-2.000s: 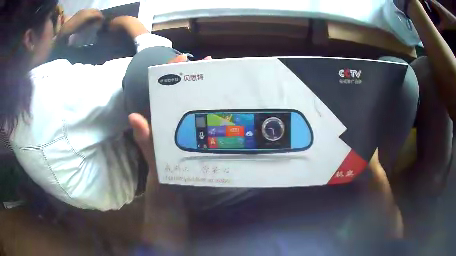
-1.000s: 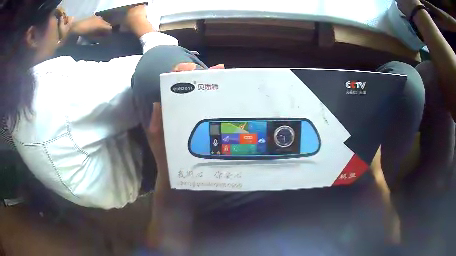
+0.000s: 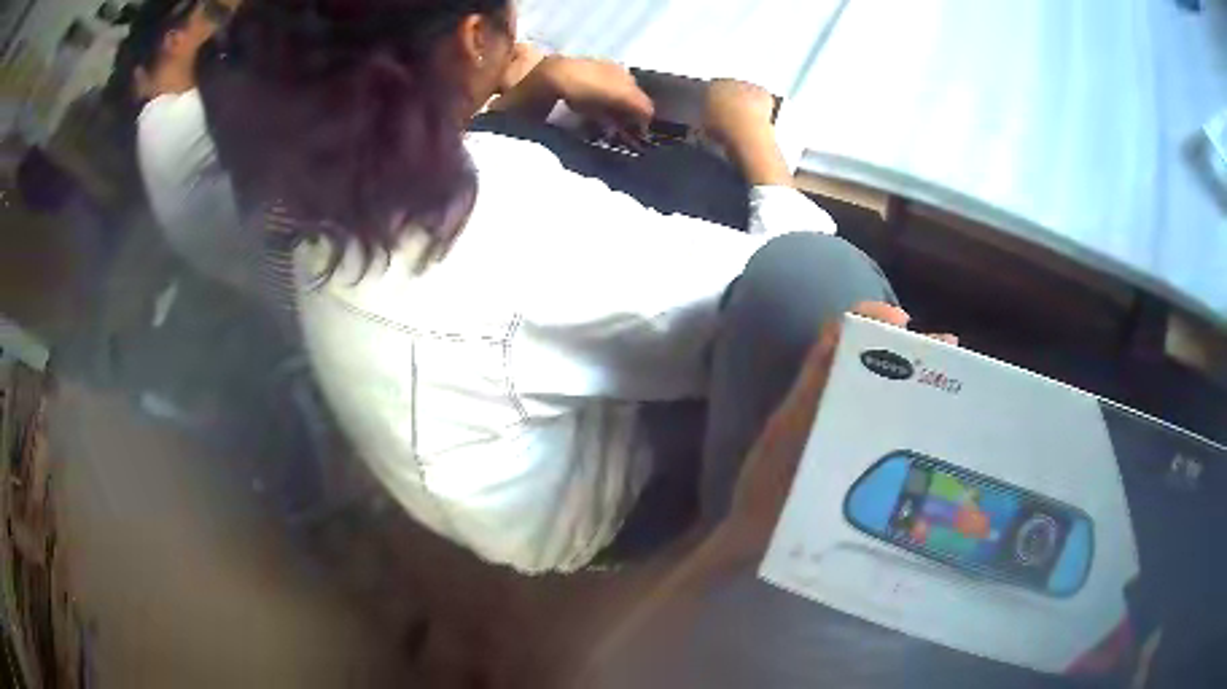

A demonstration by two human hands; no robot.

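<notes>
The dash cam box (image 3: 821, 538) is at the lower right, tilted, its front with the blue-rimmed mirror picture facing me. Its right end is cut off by the picture's edge. My left hand (image 3: 794, 417) holds the box by its left end, with fingertips showing over the top edge. My right hand (image 3: 1150, 653) is barely visible and blurred at the box's lower right; I cannot tell its grip.
A person in a white jacket (image 3: 592, 269) sits close on my left, both hands on a dark flat item (image 3: 673, 105) at the table edge. Another person (image 3: 168, 128) is beyond. The table with white sheeting (image 3: 969, 121) spans the upper right.
The view has turned to the left. The box now shows at the lower right and slanted, and the neighbour shows nearer the middle. My left hand still holds the box.
</notes>
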